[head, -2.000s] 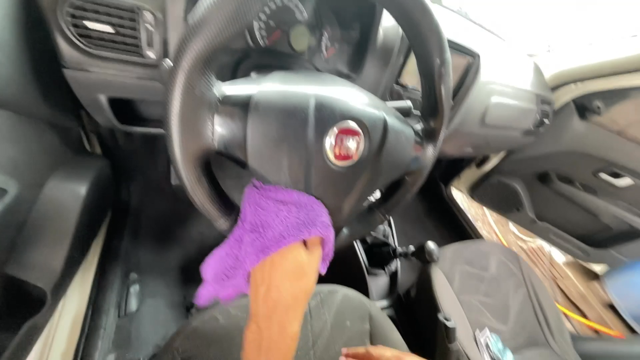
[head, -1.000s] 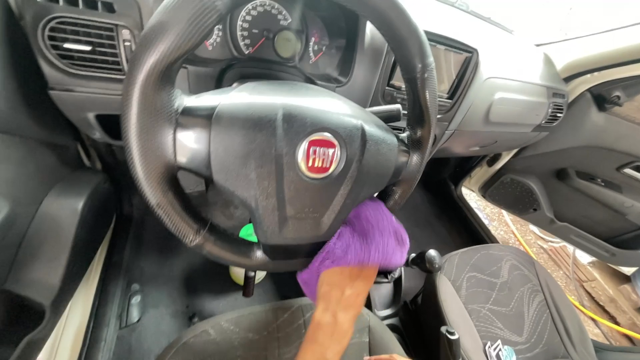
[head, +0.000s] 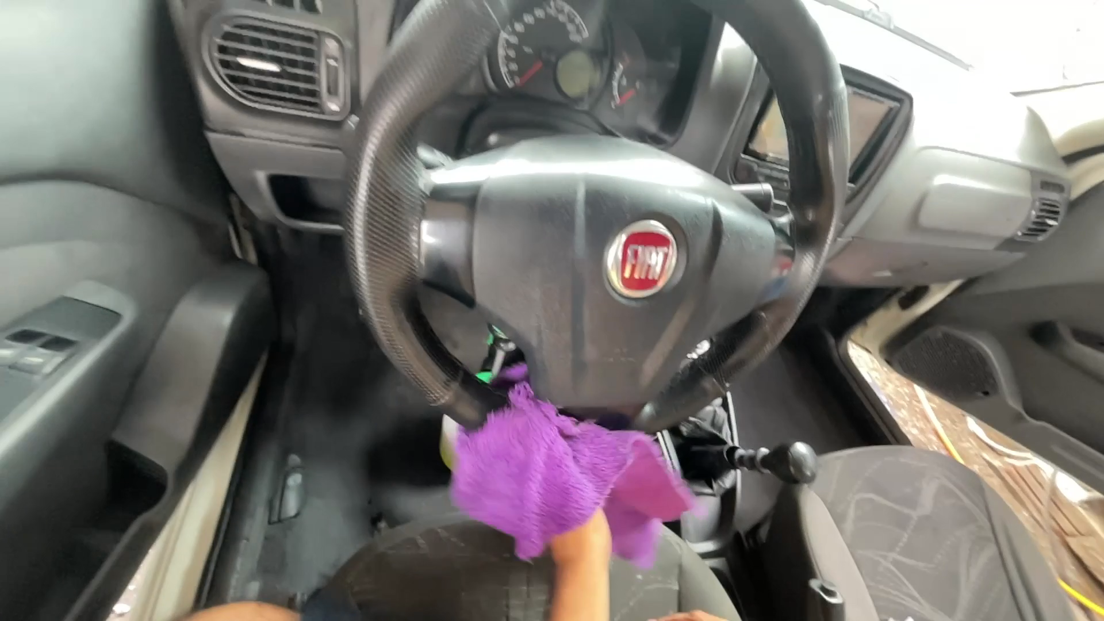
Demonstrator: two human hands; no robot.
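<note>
A purple microfibre cloth (head: 552, 470) lies bunched over my left hand (head: 586, 539), with only the wrist and part of the hand showing beneath it. My fingers are hidden in the folds, at the bottom of the steering wheel rim (head: 385, 250). The cloth overlaps the lower rim, below the wheel's centre pad (head: 552, 285) with its red Fiat badge (head: 642, 259). Some of its right side hangs loose and is blurred. Of my right hand (head: 690, 616), only a sliver shows at the bottom edge; its grip is out of sight.
The gear lever (head: 789, 463) stands right of the cloth, beside the passenger seat (head: 914, 526). The driver's seat (head: 448, 569) lies below. At left is the door panel (head: 129, 259). A green-and-pale object (head: 448, 440) is partly hidden behind the cloth.
My left hand and the cloth have moved left from the lower right of the wheel to its bottom. Two seconds ago they were at its lower left.
</note>
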